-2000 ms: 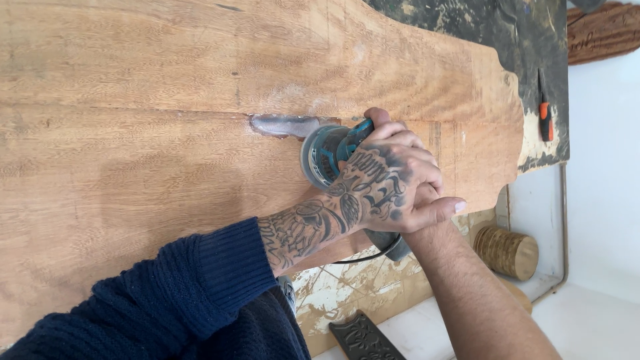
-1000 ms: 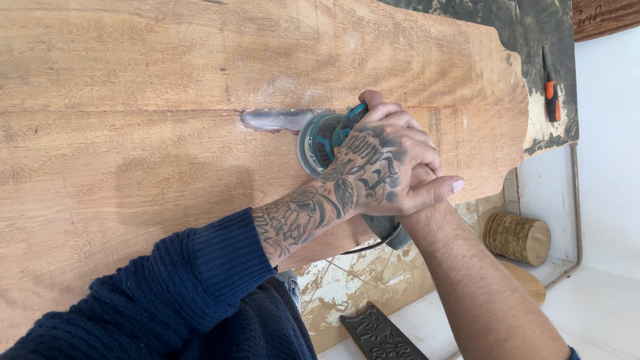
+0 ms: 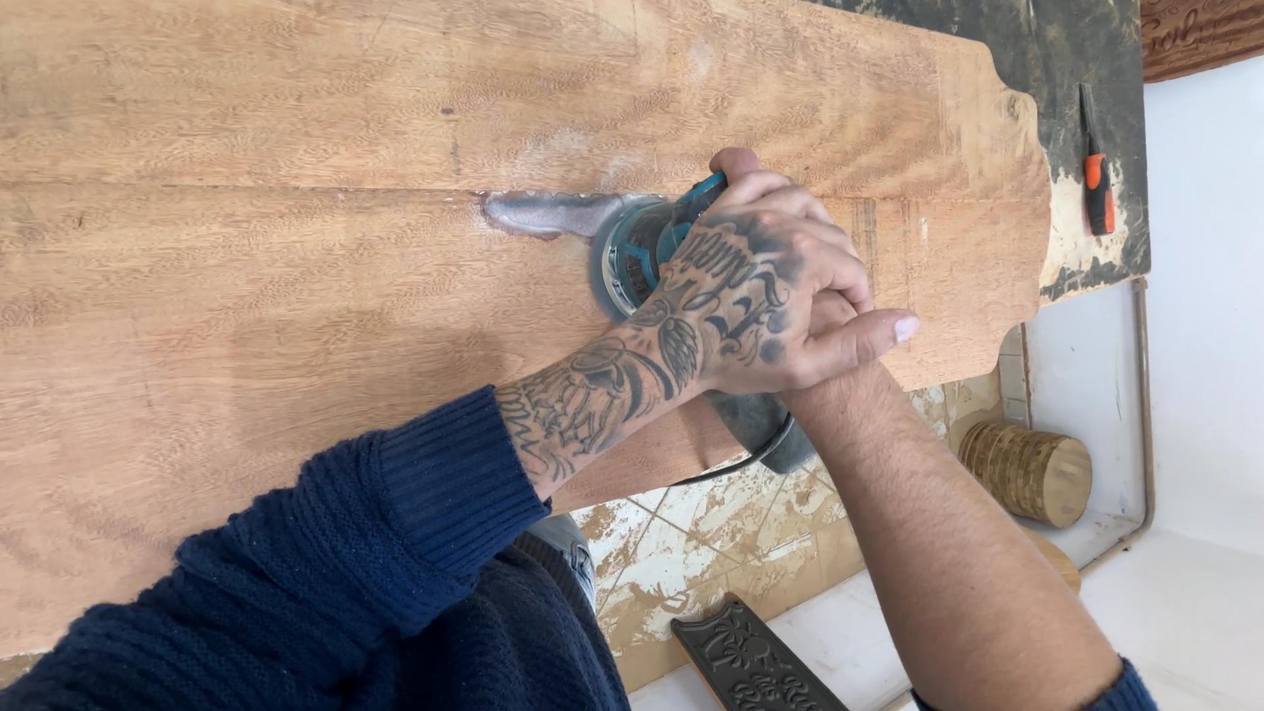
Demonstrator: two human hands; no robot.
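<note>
A teal and black orbital sander (image 3: 632,252) rests on a broad wooden board (image 3: 326,286), at the right end of a grey filler patch (image 3: 553,213) along a seam. My left hand (image 3: 770,286), tattooed, lies over the sander's body with its fingers curled around the far side and its thumb across my right wrist. Beneath it, my right hand (image 3: 832,312) is mostly hidden; it seems to lie on the sander too, but its grip cannot be seen. The sander's dust container and black cord show below my hands, by the board's near edge.
A screwdriver-like tool with an orange and black handle (image 3: 1098,193) lies on the dark, stained worktop (image 3: 1071,49) past the board's scalloped end. Below stand a stack of round wood slices (image 3: 1027,474) and a dark carved panel (image 3: 746,657). A carved wooden sign (image 3: 1195,35) is at the top right.
The sander and both hands have stayed at nearly the same place by the right end of the filler patch. My left hand remains over my right throughout.
</note>
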